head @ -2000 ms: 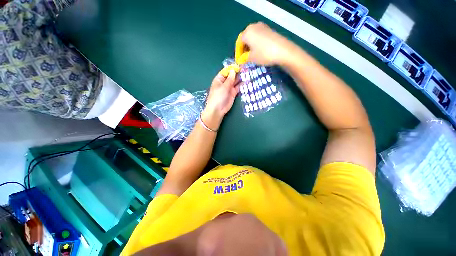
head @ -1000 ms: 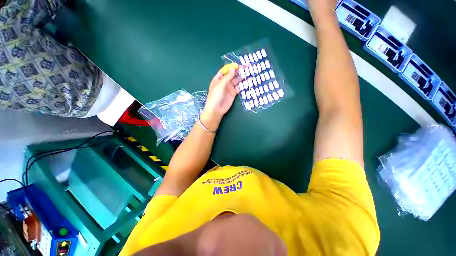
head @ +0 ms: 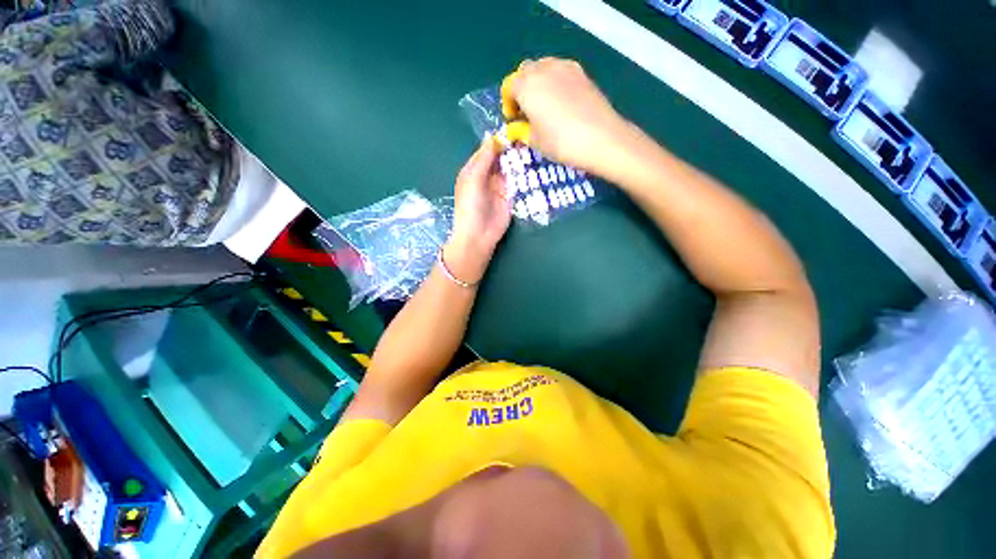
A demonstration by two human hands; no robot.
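Note:
A clear carrier sheet (head: 552, 188) with rows of small white pads lies on the green bench in front of me. My left hand (head: 482, 197) holds the sheet's left edge between its fingers. My right hand (head: 557, 107) is over the sheet's upper part, its yellow-covered fingertips close to the left fingertips. Whether the right fingers pinch a pad cannot be told. The right hand hides the sheet's upper right part.
Crumpled clear film (head: 391, 246) lies at the bench's left edge. A thick stack of pad sheets (head: 928, 399) is at the right. Blue-framed units (head: 814, 69) line the far side beyond a white strip (head: 754, 120). A person's patterned sleeve (head: 104, 137) is at the upper left.
My right hand has come back from the blue-framed units to the sheet. My left hand stays at the sheet's edge. The units have shifted in view.

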